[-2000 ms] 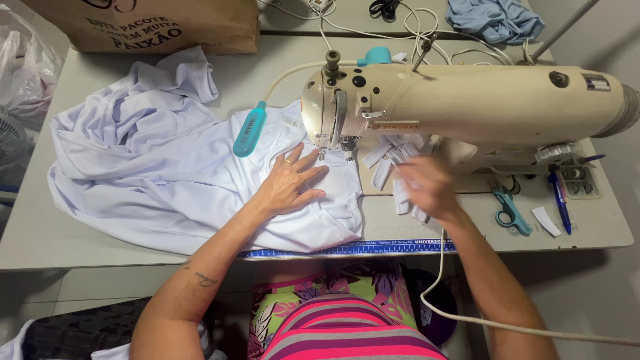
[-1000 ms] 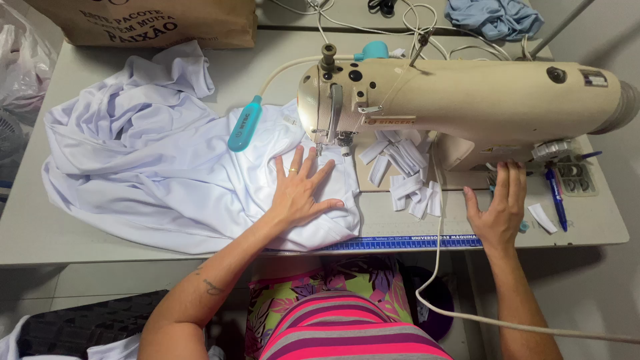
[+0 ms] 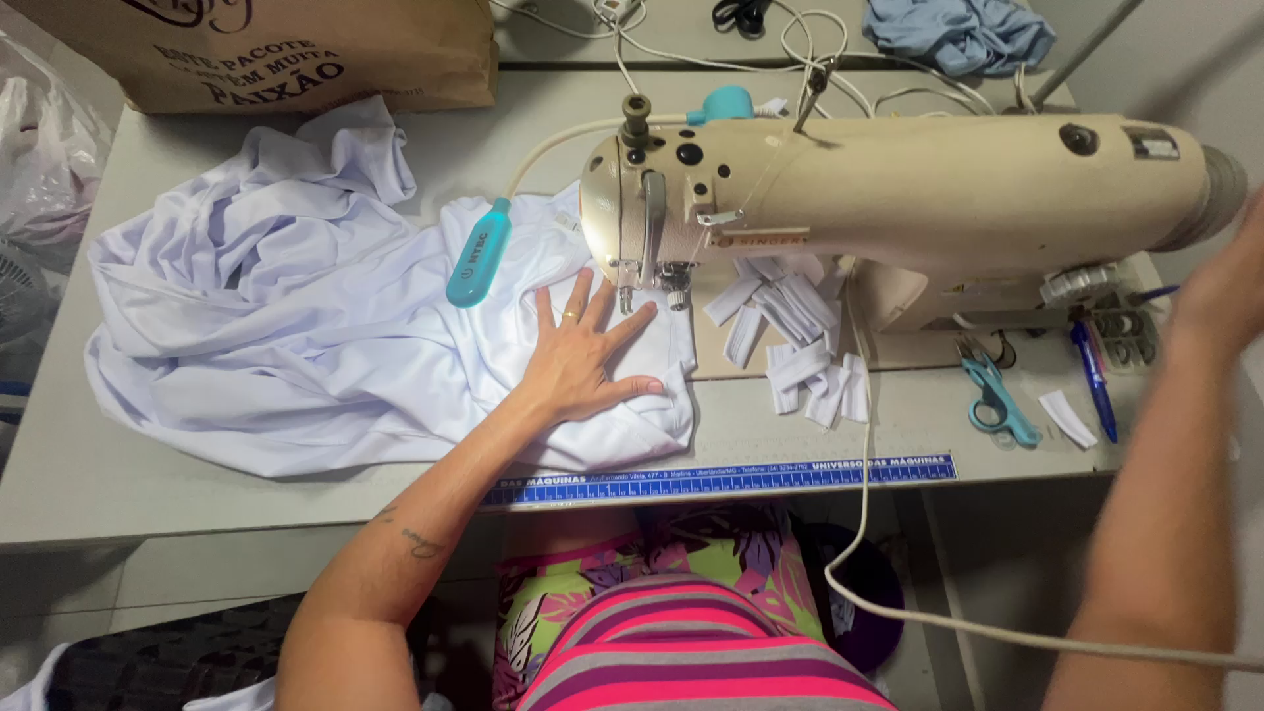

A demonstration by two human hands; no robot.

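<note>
My left hand (image 3: pixel 583 360) lies flat with spread fingers on white fabric (image 3: pixel 326 346), just left of and below the presser foot (image 3: pixel 626 300) of a beige Singer sewing machine (image 3: pixel 918 183). Part of the fabric is under the machine's head; the rest is bunched to the left. My right hand (image 3: pixel 1220 281) is raised at the right edge of the view, near the handwheel (image 3: pixel 1210 197); it is blurred and partly cut off, so its fingers cannot be made out. Several folded white fabric strips (image 3: pixel 800 316) are piled on the machine bed, right of the needle area.
A teal lamp (image 3: pixel 478 257) hangs over the fabric. Teal thread snips (image 3: pixel 995 400), a blue pen (image 3: pixel 1094 380), a single white strip (image 3: pixel 1067 419) and a small tray (image 3: pixel 1126 341) lie at right. A blue ruler (image 3: pixel 731 481) runs along the front edge. A paper bag (image 3: pixel 296 59) stands behind; a cable (image 3: pixel 866 474) hangs in front.
My right hand has gone from the strips to the machine's base by the snips, then up to the handwheel side at the far right. My left hand stays on the fabric, fingers now spread wider.
</note>
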